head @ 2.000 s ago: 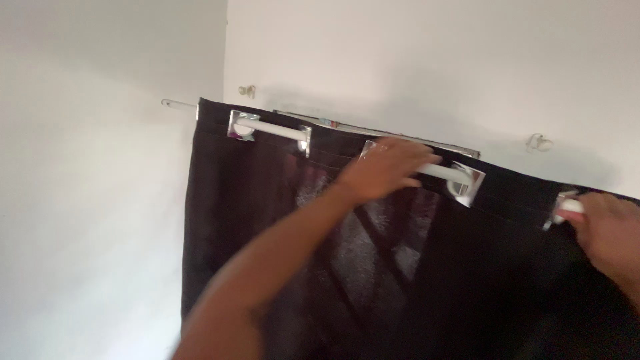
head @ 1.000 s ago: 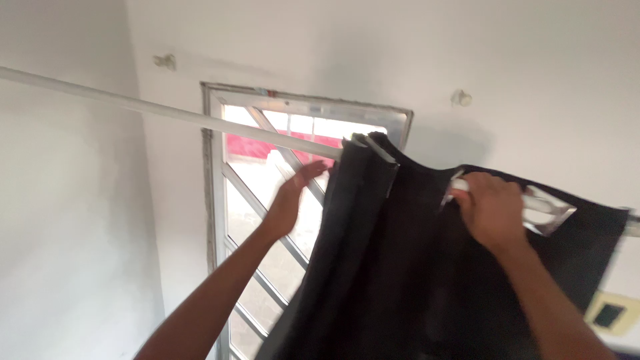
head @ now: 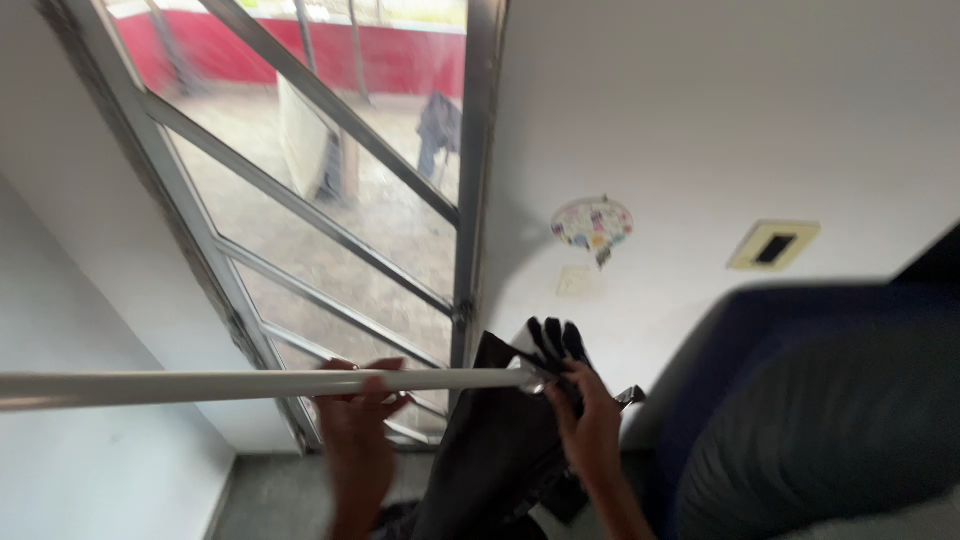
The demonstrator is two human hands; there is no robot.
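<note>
A white curtain rod (head: 225,385) runs level from the left edge to the dark curtain (head: 480,442), which is bunched at the rod's right end. My left hand (head: 356,420) is around the rod, left of the curtain, somewhat blurred. My right hand (head: 589,420) pinches the curtain's top edge beside a shiny metallic eyelet (head: 529,375) at the rod's end. The gathered folds stand up above my right fingers, and the rest of the cloth hangs down between my forearms.
Behind the rod is a metal-framed glass door (head: 472,187) with diagonal bars. A switch plate (head: 774,245) and a colourful round ornament (head: 592,223) are on the white wall. A large dark blue and grey rounded object (head: 795,397) fills the lower right. Grey floor (head: 262,495) shows below.
The curtain was spread along the rod two seconds ago; now it is bunched at the rod's end. My left hand, off the rod one second ago, is now around it. The view has swung down and right.
</note>
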